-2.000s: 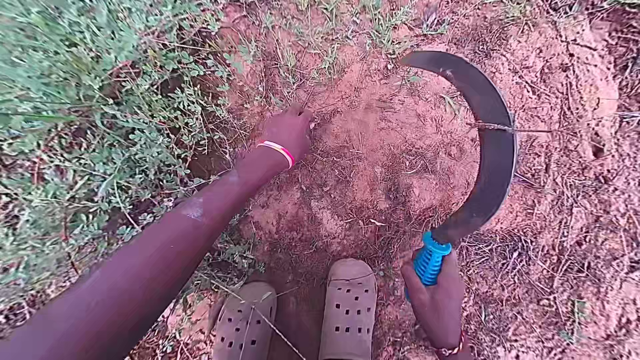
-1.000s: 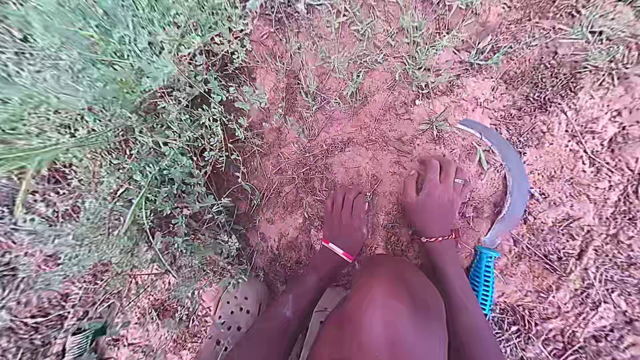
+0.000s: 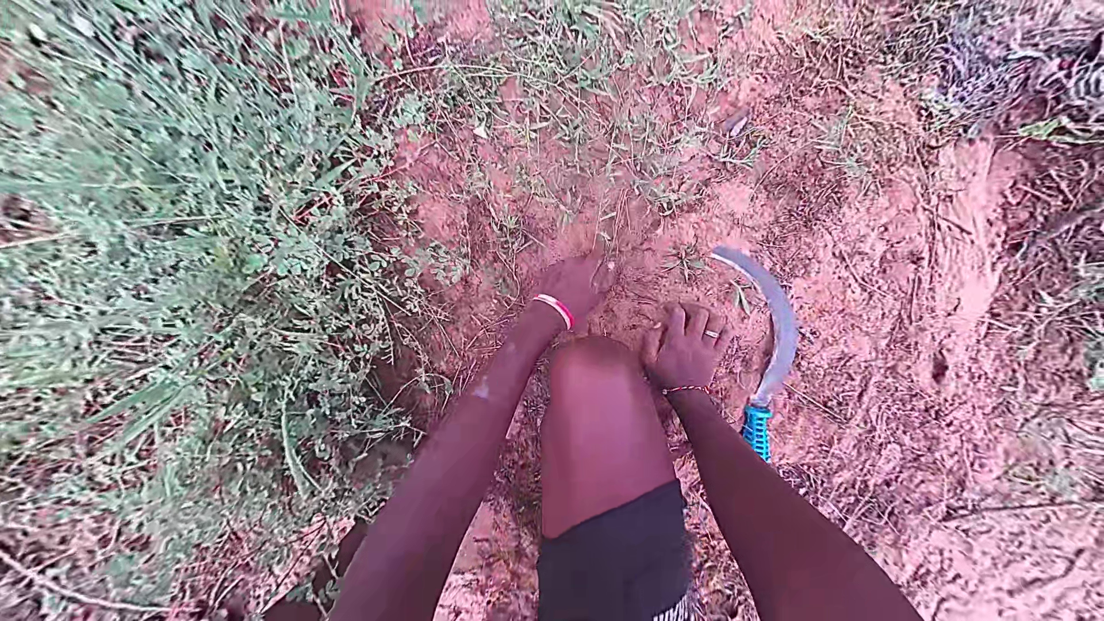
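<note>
My left hand [image 3: 573, 283], with a red and white band at its wrist, reaches to the reddish soil just ahead of my bent knee; its fingertips are blurred and I cannot tell whether they pinch anything. My right hand [image 3: 687, 349] rests palm down on the ground, fingers spread, a ring on one finger and a thin band at the wrist. A sickle [image 3: 779, 332] with a curved metal blade lies to the right of that hand, untouched. Its turquoise ribbed handle [image 3: 756, 431] points toward me and is partly hidden by my right forearm.
Dense green weeds [image 3: 198, 233] fill the left side. Sparse grass [image 3: 595, 78] grows on the soil ahead. Dry stalks and a heap of plant matter [image 3: 1018, 69] lie at the upper right. My knee [image 3: 604, 414] stands between my forearms.
The sickle, held in my right hand two seconds ago, now lies on the ground. My right hand has come down onto the soil. My left hand has moved forward since one second ago.
</note>
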